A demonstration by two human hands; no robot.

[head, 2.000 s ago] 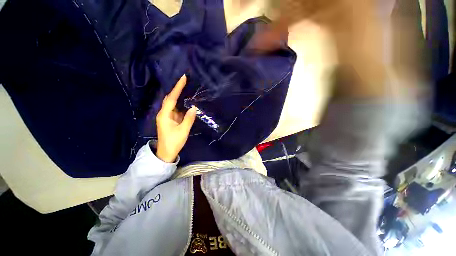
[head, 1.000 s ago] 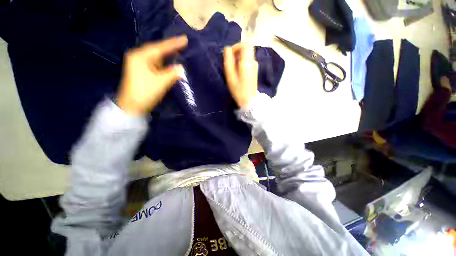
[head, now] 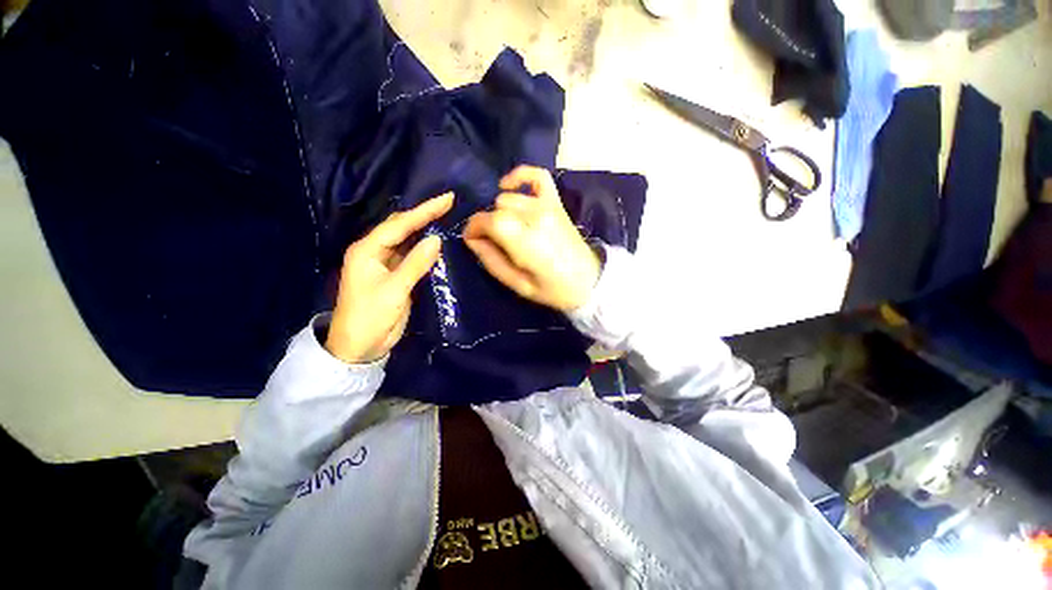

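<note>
The navy garment lies spread over the table and towards my body, with white basting lines in it. The brand label, a dark strip with white script, lies on it below my left fingertips. My left hand rests on the cloth at the label's upper end, thumb and index finger apart, touching the cloth. My right hand is just right of it, fingertips pinched close to the label's top. A short pale thread shows between the hands. A needle is too small to make out.
Black-handled shears lie slightly open at the upper right. Beyond them are a dark cloth piece, a light blue strip and dark navy strips. The table has a curved edge at the left. Part of another person shows at the far right.
My right hand has come in from the right, where it was a blur, to the label's top beside my left hand. My left hand has settled on the cloth. The garment's right part has shifted.
</note>
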